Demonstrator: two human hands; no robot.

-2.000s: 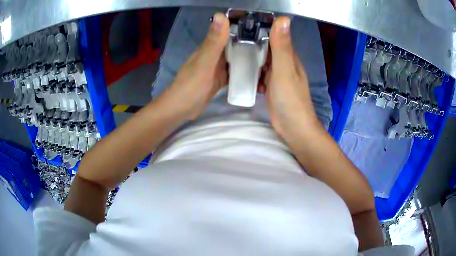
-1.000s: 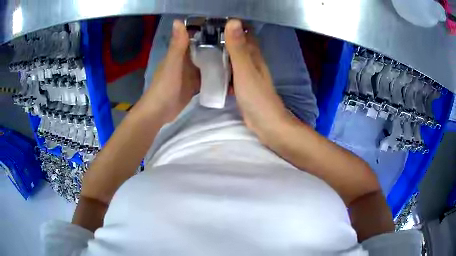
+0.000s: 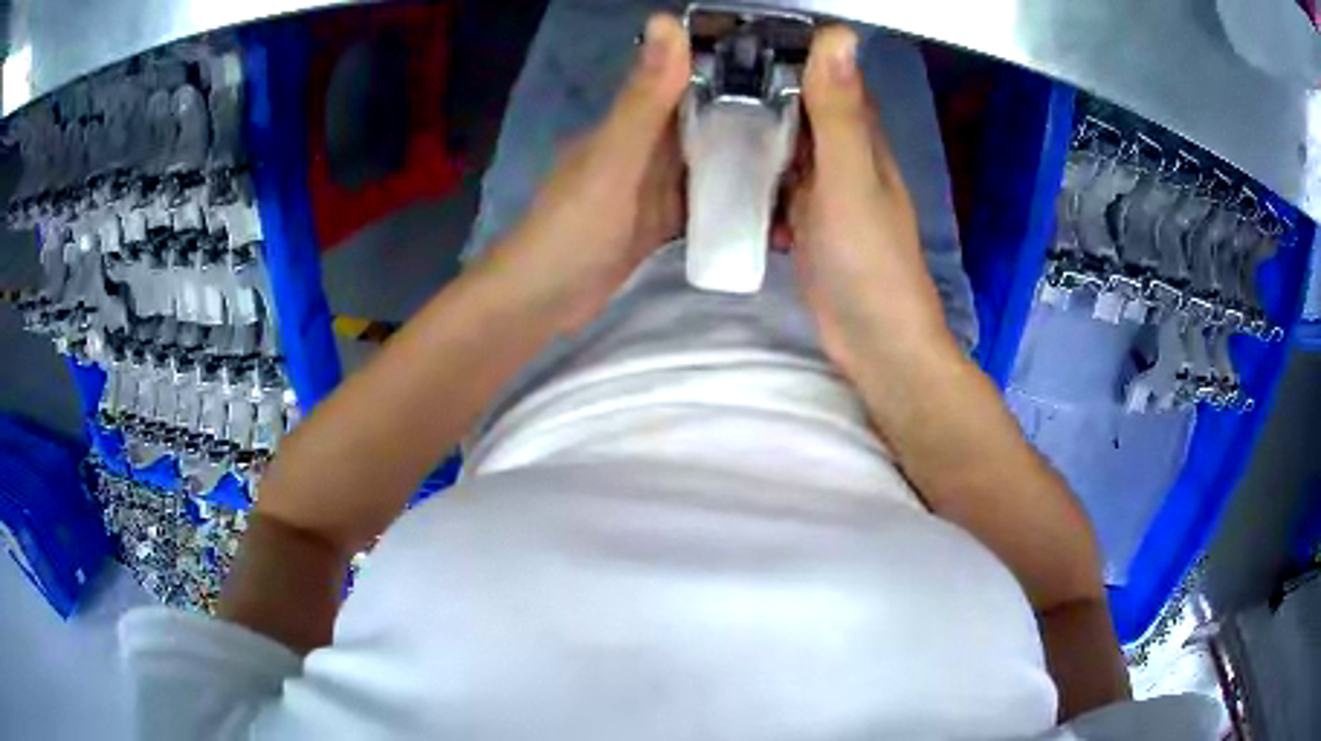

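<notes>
A silver-white lever body (image 3: 729,196) is held between both hands over the lap, just below the bench edge, its long arm pointing down toward the wearer's body. A wire bail (image 3: 751,20) sits at its top end, with darker parts between the thumbs that are too small to tell apart. My left hand (image 3: 616,188) grips the lever's left side, thumb up at the top end. My right hand (image 3: 848,196) grips the right side, thumb also at the top. The other fingers are mostly hidden behind the lever.
The steel bench edge (image 3: 551,18) curves across the top. A blue bin (image 3: 297,232) at left holds rows of levers. A blue bin (image 3: 1036,232) at right holds more levers over a pale liner sheet (image 3: 1079,369). A red crate (image 3: 380,123) stands below the bench.
The view has shifted, so the hands and lever first appear further left, then back near the middle. Both hands keep their grip on the lever; the bail stands out more at its top.
</notes>
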